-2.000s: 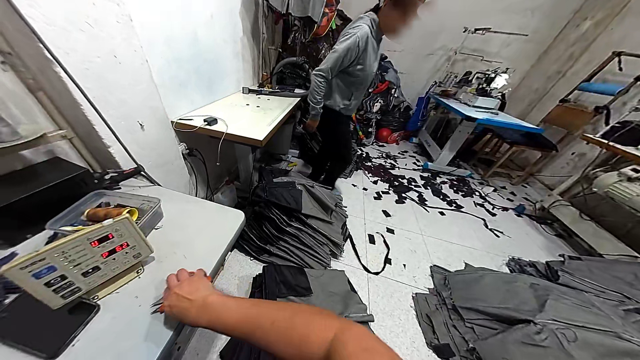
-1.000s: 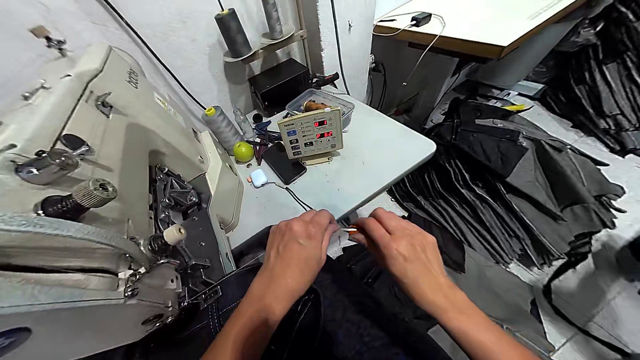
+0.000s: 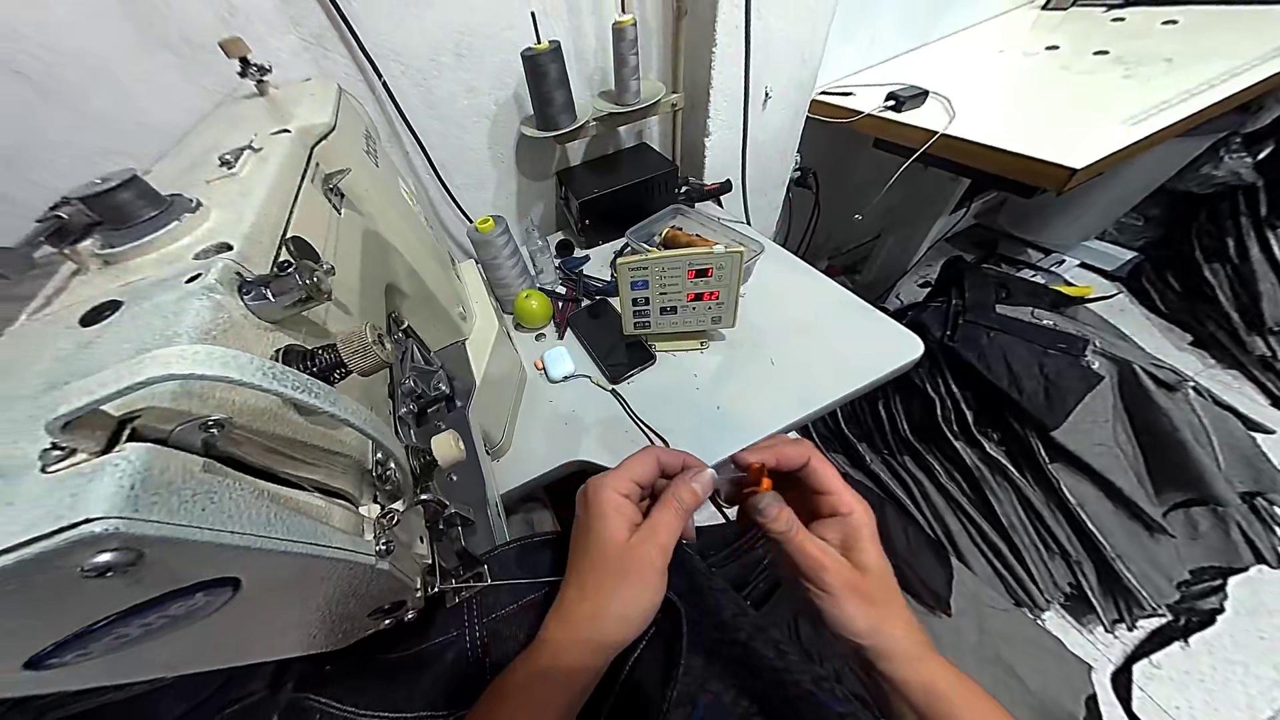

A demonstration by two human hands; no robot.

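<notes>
My left hand (image 3: 635,535) pinches something thin and pale between thumb and fingertips, too small to name. Close beside it, my right hand (image 3: 835,545) holds a small orange object (image 3: 759,478) in its fingertips; a thin clear strand seems to span the gap between the hands. Both hands are above dark stitched fabric (image 3: 520,640) at the table's near edge. The Brother sewing machine (image 3: 230,420) stands to the left, and a thread runs from its needle area toward my left wrist.
On the white table (image 3: 790,350) are a control panel (image 3: 683,290), a phone (image 3: 612,340), a pale blue case (image 3: 558,364), a green ball (image 3: 533,309), a thread cone (image 3: 503,265) and a plastic box (image 3: 748,243). Stacked dark fabric pieces (image 3: 1000,480) lie at right.
The view has swung left to the sewing machine. One hand was at the table edge two seconds ago; both hands now hold small things, and the orange object shows more plainly.
</notes>
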